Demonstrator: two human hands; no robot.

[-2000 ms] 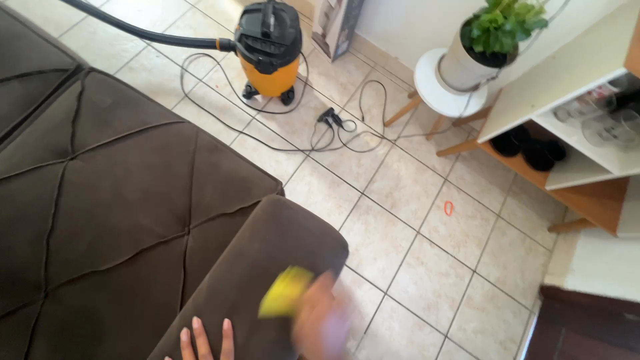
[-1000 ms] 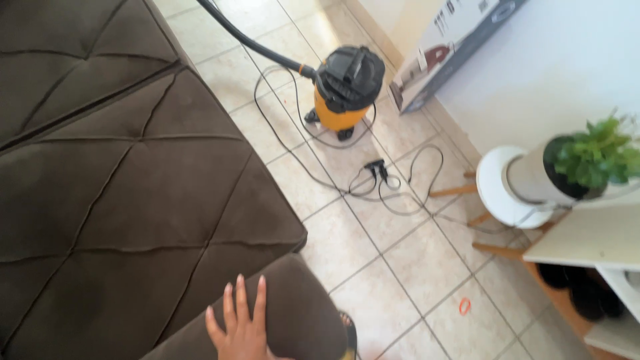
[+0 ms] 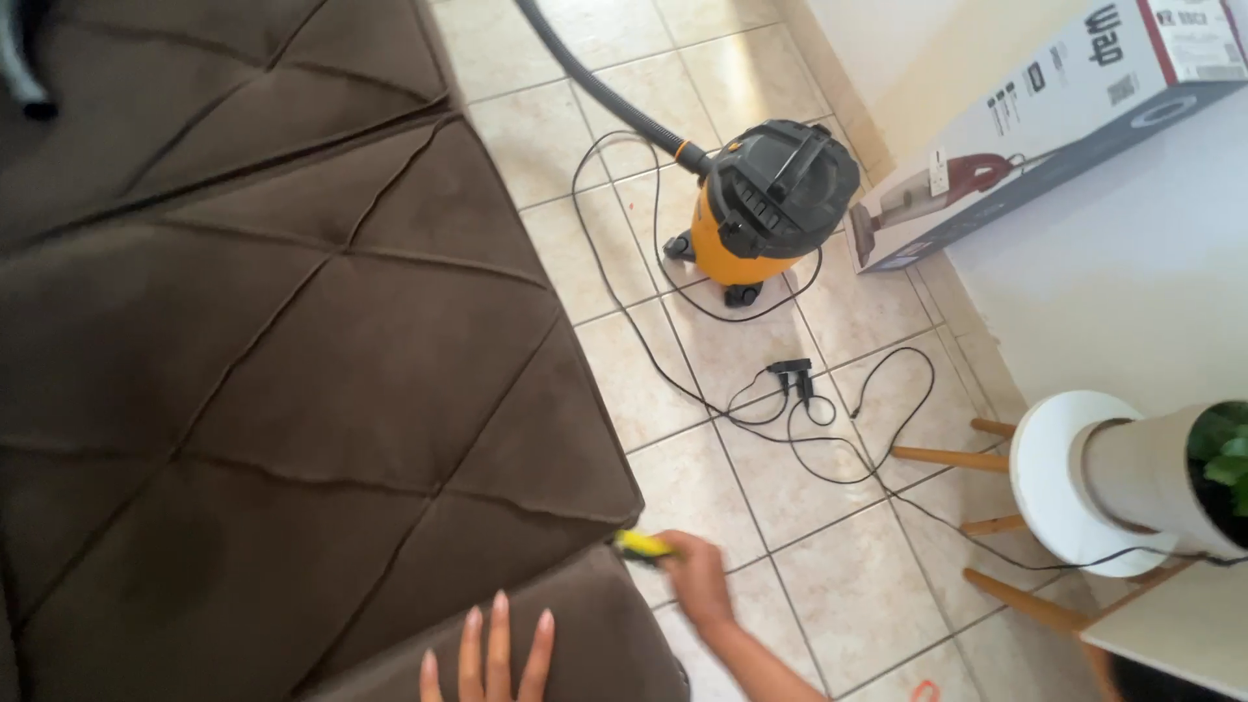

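My right hand (image 3: 697,580) grips a yellow and black brush (image 3: 643,546) by its right end. The brush is at the corner where the brown tufted sofa seat (image 3: 390,390) meets the padded armrest (image 3: 595,624); whether its bristles touch the fabric cannot be told. Flat on the armrest, with fingers spread, lies my left hand (image 3: 492,653), holding nothing; its palm is cut off by the lower edge of the view. A darker patch shows on the seat at the lower left.
A yellow and black canister vacuum cleaner (image 3: 770,205) stands on the tiled floor (image 3: 838,585), its hose running up and left. Cables and a black plug adapter (image 3: 792,369) lie nearby. Rightward are a boxed vacuum (image 3: 1033,136) and a potted plant on a white stool (image 3: 1048,487).
The right hand and brush, over the armrest two seconds ago and out of sight one second ago, are now at the seat corner. The view has shifted, showing more of the box.
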